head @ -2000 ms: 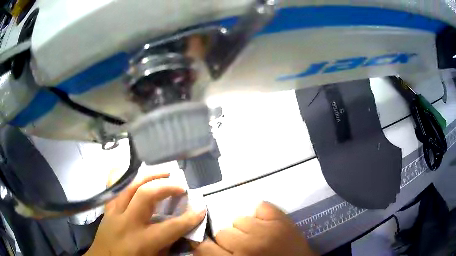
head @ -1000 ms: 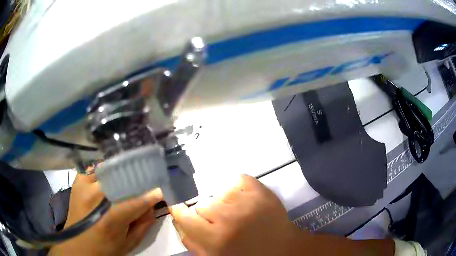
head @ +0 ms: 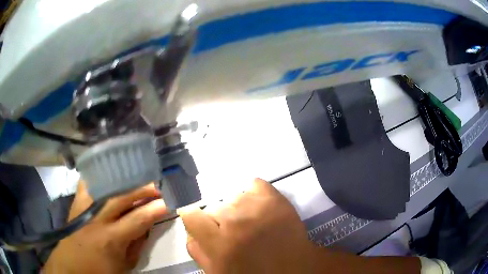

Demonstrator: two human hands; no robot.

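The sewing machine's dark grey guard (head: pixel 179 184) hangs by the presser foot, under the ribbed grey knob (head: pixel 119 166). My left hand (head: pixel 101 233) is at the left of the guard, partly behind the knob and the curved metal loop, its fingertips beside the guard's lower end. My right hand (head: pixel 249 230) is a loose fist just right of the guard, its thumb and finger tips near the guard's bottom edge. The fingertips of both hands nearly meet. Any cloth between them is hidden, so I cannot tell what they hold.
The white machine head with blue stripe (head: pixel 321 24) spans the top. A curved dark pattern piece (head: pixel 353 166) lies right of my right hand. Black-handled scissors (head: pixel 447 144) and a green-handled tool (head: pixel 445 111) lie beyond it. Dark cloth (head: pixel 441 225) is at lower right; the ruler strip (head: pixel 342 230) runs along the front.
My hands have come in beside the guard from lower down, and the pale piece seen earlier in my left fingers no longer shows. The view has shifted, so the machine head sits further left.
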